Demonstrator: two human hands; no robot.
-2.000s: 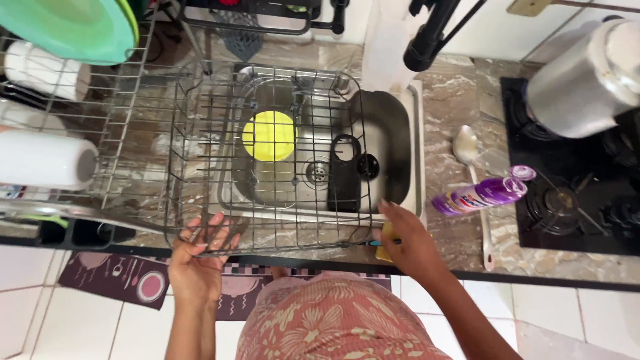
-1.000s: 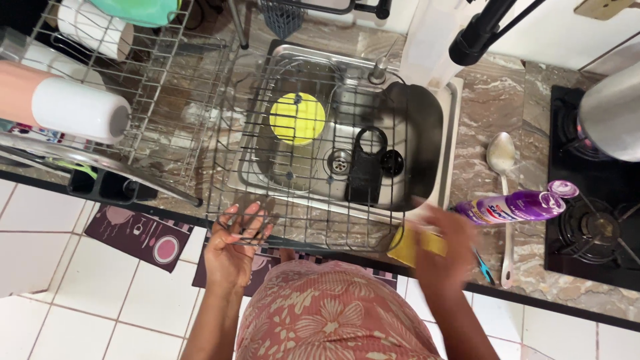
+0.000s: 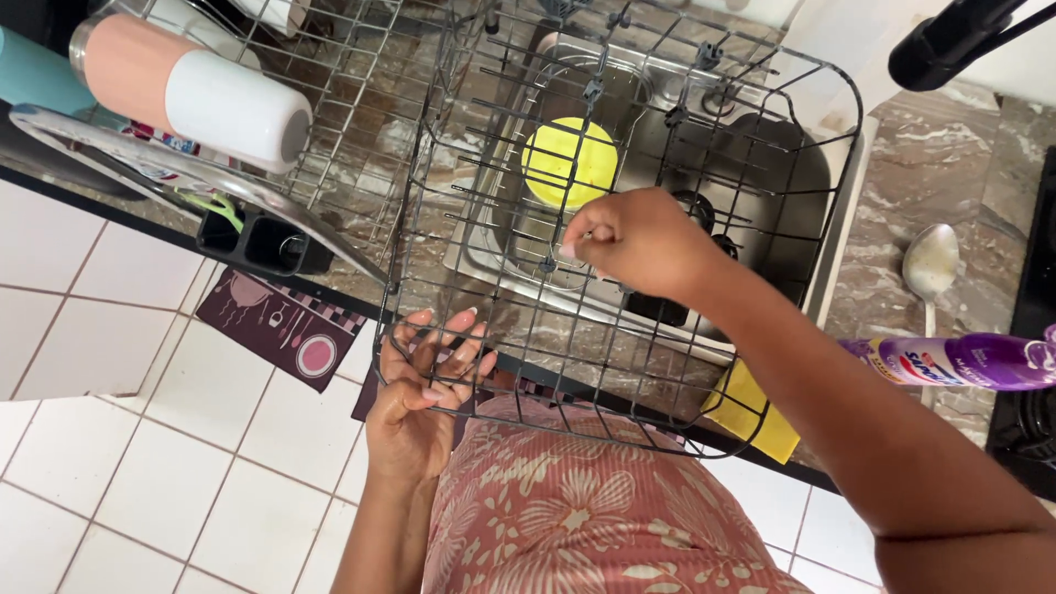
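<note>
A dark wire dish rack basket [image 3: 623, 417] with grey clips stretches over the stainless steel sink [image 3: 833, 247]. Its near left corner is gripped by my left hand [image 3: 429, 375], fingers up through the wires and thumb on the rim. Over the middle of the basket, my right hand [image 3: 639, 239] has its fingertips pinched together at a wire; whether it holds something small cannot be seen. Below the wires, a round yellow item [image 3: 569, 163] lies in the left part of the sink, and a black object [image 3: 656, 307] lies beside it, partly hidden by my right hand.
A metal drying rack [image 3: 346, 74] with a pink and white tumbler [image 3: 198, 95] stands at the left. On the right of the counter are a metal spoon [image 3: 932, 256], a purple bottle [image 3: 949, 360] and a black faucet or hose end [image 3: 940, 49]. A yellow cloth [image 3: 755, 412] hangs at the front edge.
My right hand has moved from the basket's front right side to over its middle. The yellow cloth lies at the counter edge, away from my right hand. My left hand still holds the left corner.
</note>
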